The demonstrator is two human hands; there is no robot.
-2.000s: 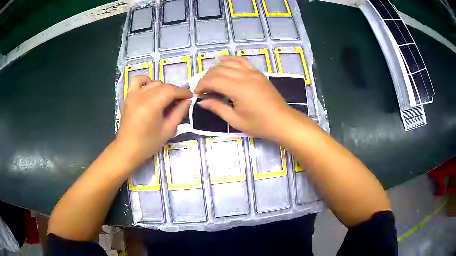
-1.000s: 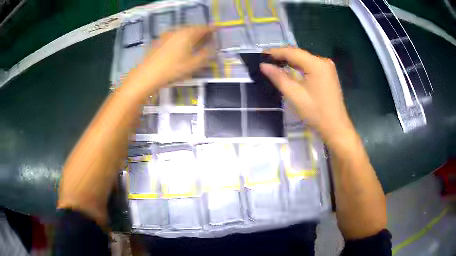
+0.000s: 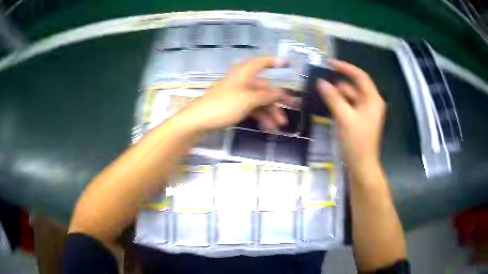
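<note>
My left hand [image 3: 243, 99] is blurred over the middle of the tray. Its fingertips hold the left edge of a small silvery framed part [image 3: 300, 53]. My right hand [image 3: 356, 109] pinches a black adhesive piece [image 3: 319, 88] between thumb and fingers, close below and beside the framed part. Any contact between the two is too blurred to tell. A sticker sheet [image 3: 270, 147] with black rectangles lies across the blister tray [image 3: 235, 249], partly under my left hand. Pockets below it show yellow-edged frames [image 3: 190, 207], washed out by glare.
A curved stack of spare sticker sheets [image 3: 428, 107] lies on the dark green bench [image 3: 80, 107] at the right. A white rail [image 3: 96, 40] and green conveyor belt [image 3: 214, 6] run behind the tray. Red objects [image 3: 471, 227] show at the lower right.
Both hands were together at the sticker sheet. My right hand then lifted off a black piece. My left hand went to the upper tray and has moved right with the framed part.
</note>
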